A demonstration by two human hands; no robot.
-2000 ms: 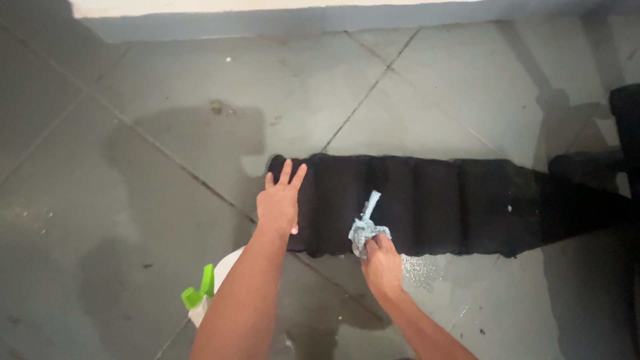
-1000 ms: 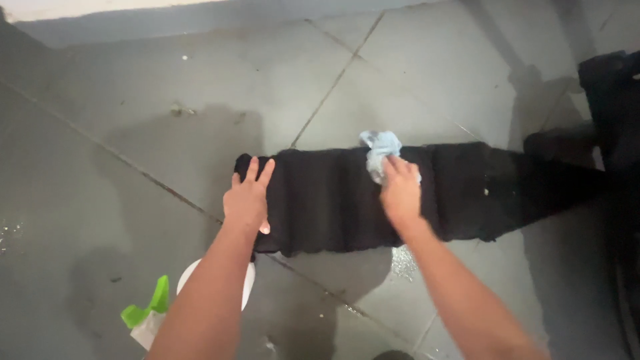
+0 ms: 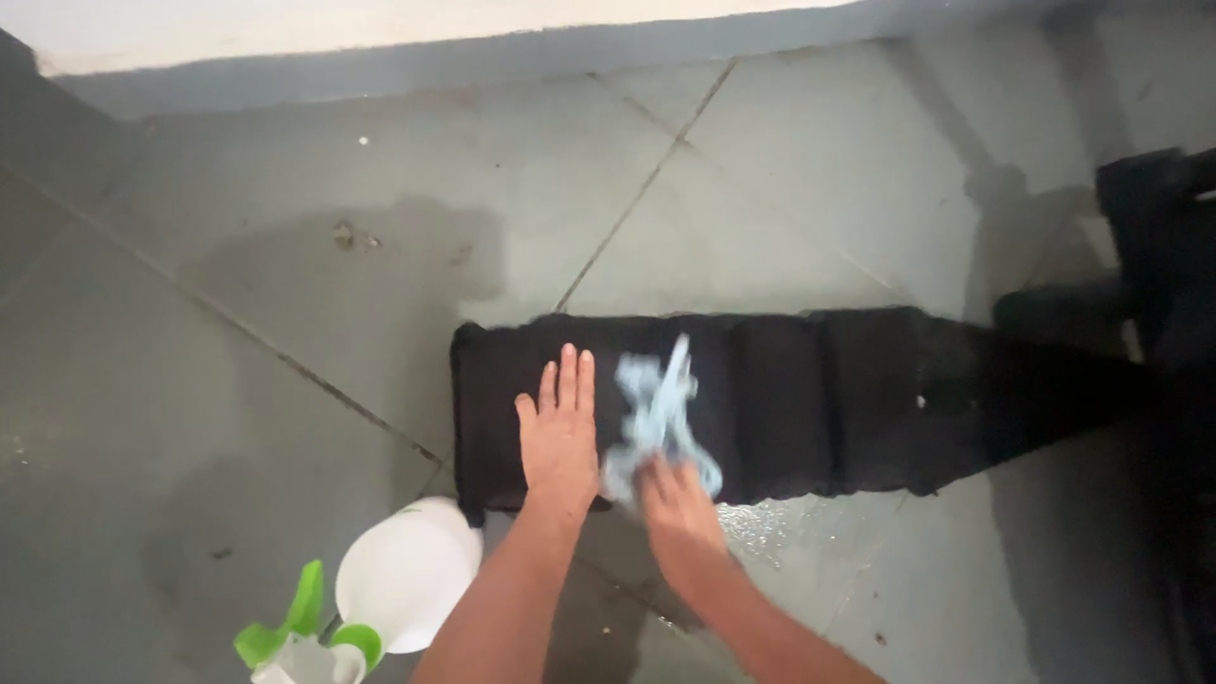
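A long black padded fabric piece with cross seams (image 3: 779,408) lies flat on the tiled floor, tapering toward the right. Flat on its left part rests my left hand (image 3: 560,437), fingers spread a little and holding nothing. My right hand (image 3: 676,503) grips a crumpled light blue cloth (image 3: 660,408) at the near edge of the fabric, just right of my left hand; cloth and hand are blurred. A white spray bottle (image 3: 410,575) with a green trigger lies on the floor beside my left forearm.
Grey floor tiles (image 3: 285,456) with dark joints surround the fabric, with wet drops near its lower edge. A pale wall base (image 3: 427,71) runs along the top. Dark objects (image 3: 1168,285) stand at the right edge. Small debris (image 3: 344,235) lies at the upper left.
My right hand has moved the cloth from the far edge of the fabric to the near edge. My left hand has shifted inward from the fabric's left end.
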